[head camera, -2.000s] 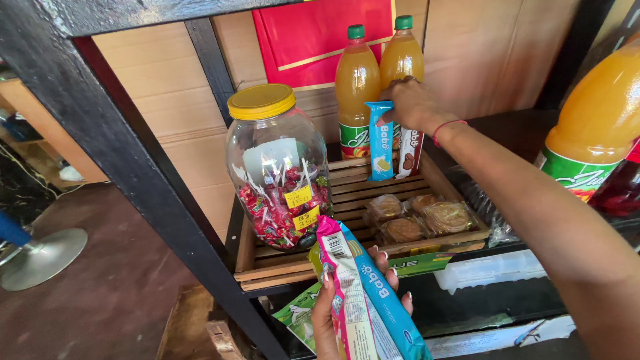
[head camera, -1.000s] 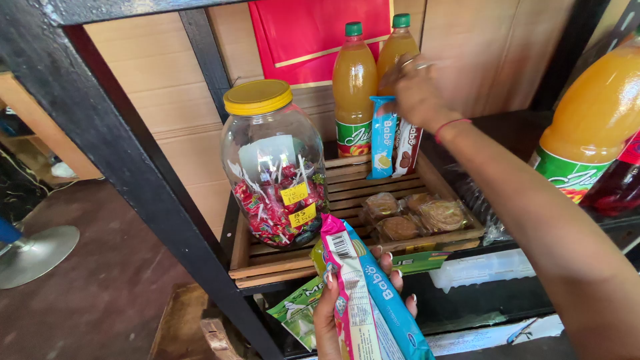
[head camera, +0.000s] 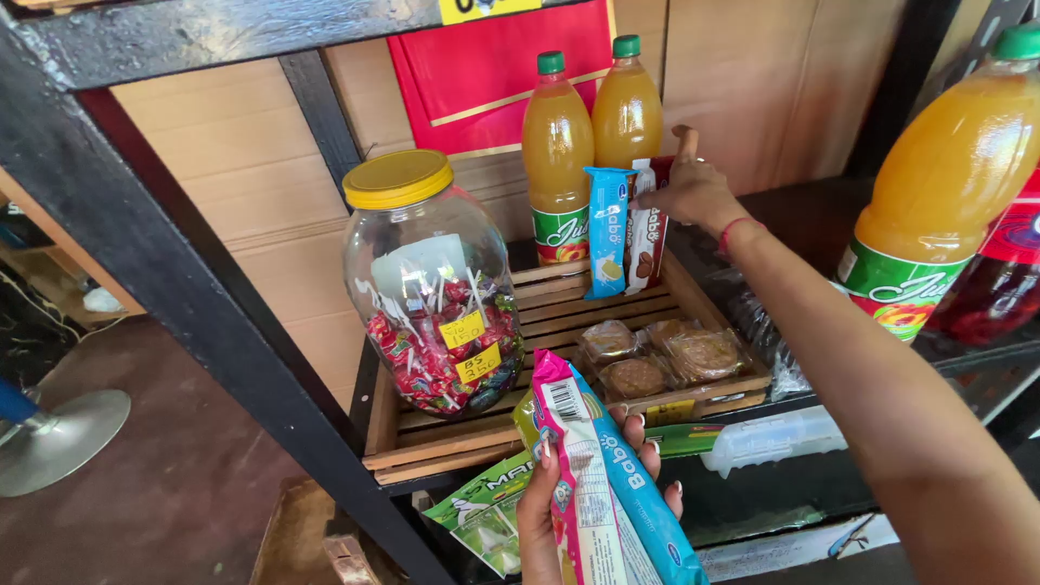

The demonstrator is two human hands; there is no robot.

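My left hand (head camera: 540, 508) grips several wrapped cookie packs, among them a pink-and-white pack (head camera: 581, 471) and a blue pack (head camera: 634, 487). At the back of a slatted wooden crate (head camera: 447, 447), my right hand (head camera: 691, 187) touches the upright brown-and-white cookie packs (head camera: 647, 236) with its thumb; its index finger is raised. Another blue pack (head camera: 608, 231) stands against them on the left. Whether the right fingers grip a pack is partly hidden. Bagged round cookies (head camera: 703, 353) lie at the crate's front right. A yellow-lidded clear jar (head camera: 431, 284) of lollipops stands at its left.
Two orange juice bottles (head camera: 556, 138) stand behind the packs. A larger-looking juice bottle (head camera: 934, 179) and a dark red drink bottle (head camera: 1003, 276) are at the right. A black metal shelf post (head camera: 203, 317) rises at the left. Green packets (head camera: 487, 512) sit below the crate.
My right hand has come down and turned at the brown-and-white packs, where a further dark brown wrapper now shows. My left hand still holds its packs.
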